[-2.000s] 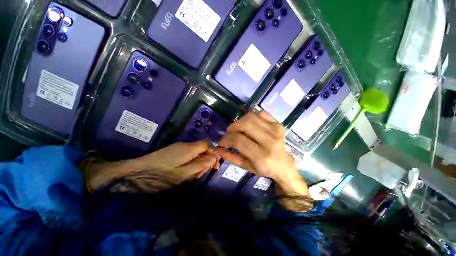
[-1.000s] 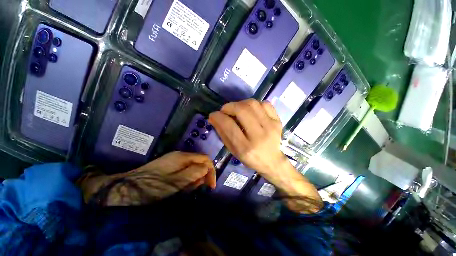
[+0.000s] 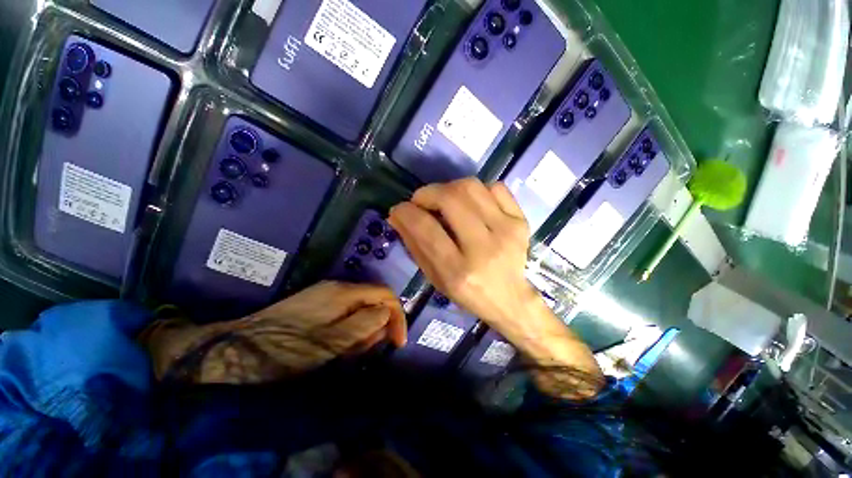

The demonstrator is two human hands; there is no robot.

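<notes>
A purple smartphone (image 3: 378, 254) lies back up in the front row of a clear blister tray (image 3: 360, 168), its dark camera lenses showing. My left hand (image 3: 313, 327) is at its lower left, fingers curled; the fingertips are partly in shadow. My right hand (image 3: 467, 245) is bent over its right side, fingertips pointing down beside the lenses. The hands are apart. Whether either holds a small piece is hidden. Other purple phones with white labels fill pockets around them, such as one at the left (image 3: 103, 159) and one behind (image 3: 476, 93).
A green pen with a fluffy ball (image 3: 717, 183) lies right of the tray. White packs in clear plastic (image 3: 792, 182) are far right. A white box-like piece (image 3: 733, 313) and a blue strip (image 3: 656, 353) are at lower right. Dark hair or shadow covers the bottom.
Two seconds ago my fingertips met over the phone. My left hand has since drawn down and my right hand has moved up and left. Over the last second both have barely moved.
</notes>
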